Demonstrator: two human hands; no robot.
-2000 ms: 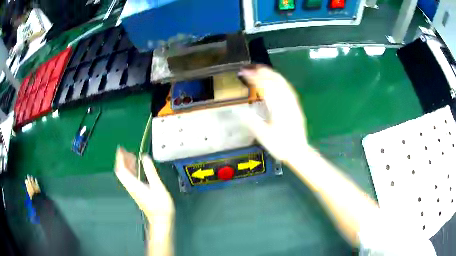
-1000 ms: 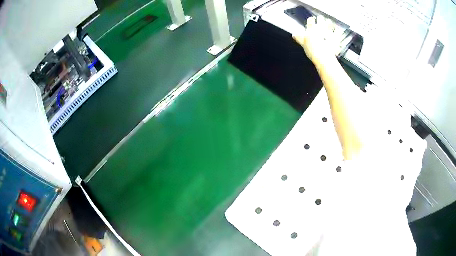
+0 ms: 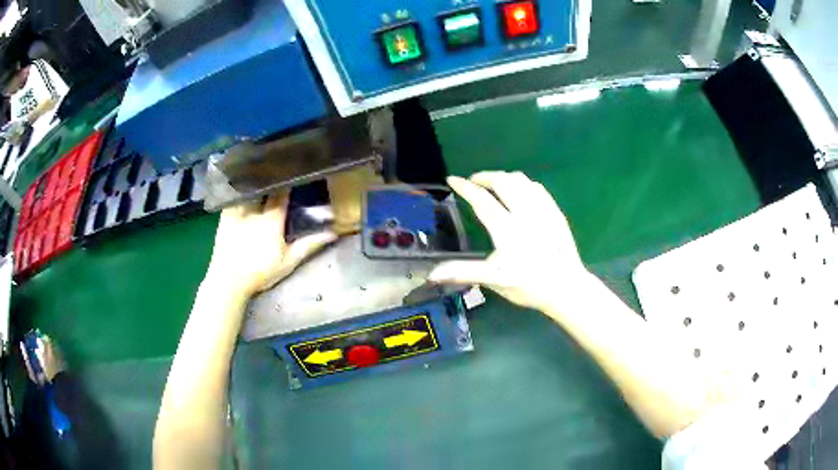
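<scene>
My right hand (image 3: 524, 234) holds a dark-framed phone housing (image 3: 400, 220) by its right end, in front of the press and over the fixture base plate (image 3: 340, 285). The housing has a blue inner area and two round reddish holes low on its left. My left hand (image 3: 248, 243) is at the left of the nest, fingers and thumb around a second dark phone housing (image 3: 310, 207). My fingers hide part of it. The tan-gold nest (image 3: 347, 197) shows between the two housings. The press head (image 3: 294, 165) is just above and behind.
A control box (image 3: 450, 69) with lit buttons hangs over the back. Red (image 3: 57, 207) and black trays (image 3: 138, 197) are at left, with a coworker's hand (image 3: 46, 358) nearer. A perforated white board (image 3: 744, 303) is at right. The red button (image 3: 362, 355) is on the press front.
The view has swung back from the white machine to the press. My right hand now holds a housing at the press. My left hand has moved onto the nest. The loose part at left no longer shows.
</scene>
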